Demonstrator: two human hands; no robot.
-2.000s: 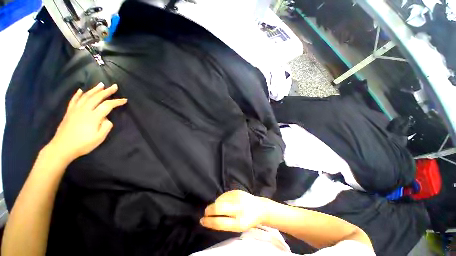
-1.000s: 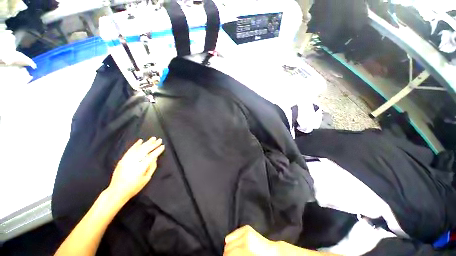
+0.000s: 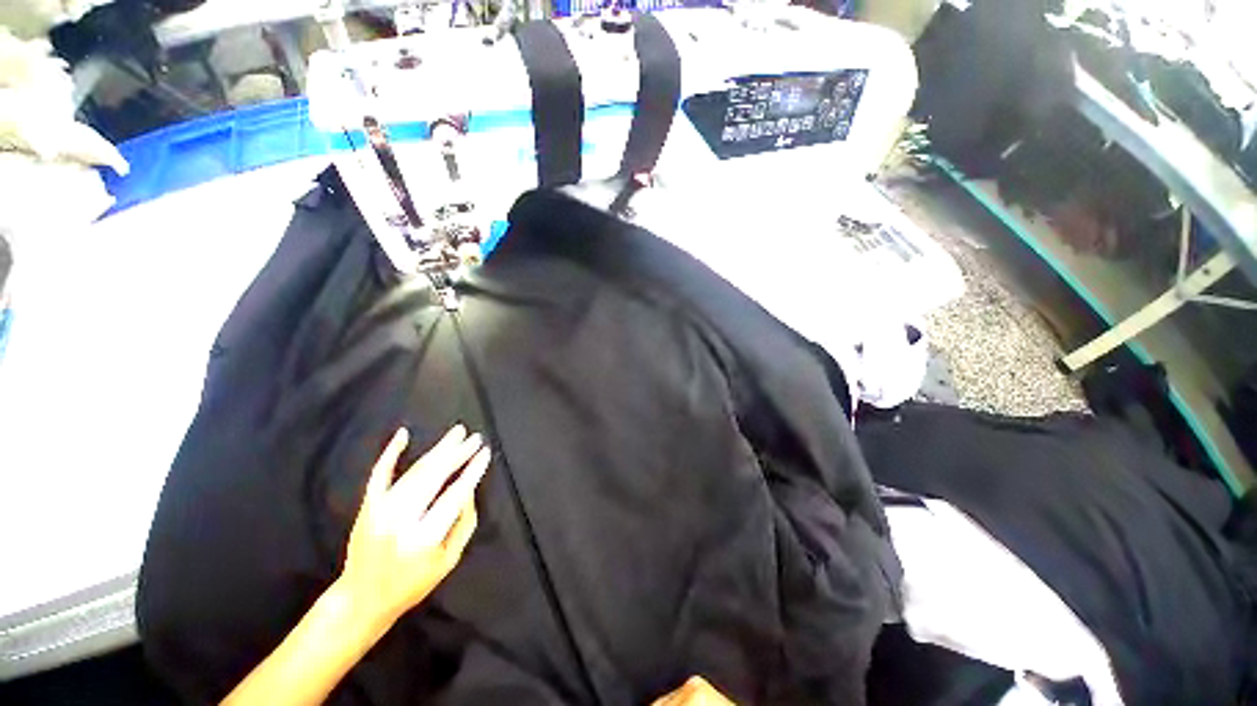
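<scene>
A large black garment piece (image 3: 620, 400) covers the machine bed and hangs toward me, with a straight seam line running from the presser foot (image 3: 445, 293) down toward the bottom edge. The white sewing machine (image 3: 607, 104) stands behind it, its foot on the cloth. My left hand (image 3: 414, 531) lies flat on the cloth left of the seam line, fingers spread, below the foot. My right hand (image 3: 693, 694) is mostly cut off by the bottom edge; only a small part shows, and its fingers and grip are hidden.
Two black bands (image 3: 554, 104) hang over the machine arm. A control panel (image 3: 786, 113) is at its right. A black and white garment heap (image 3: 993, 579) lies at the right. Behind are a blue crate (image 3: 221, 145) and a metal table leg (image 3: 1151, 315).
The view has tilted up and shifted, so the machine shows more fully. My left hand stays on the cloth with fingers more spread. My right hand has almost left the picture at the bottom.
</scene>
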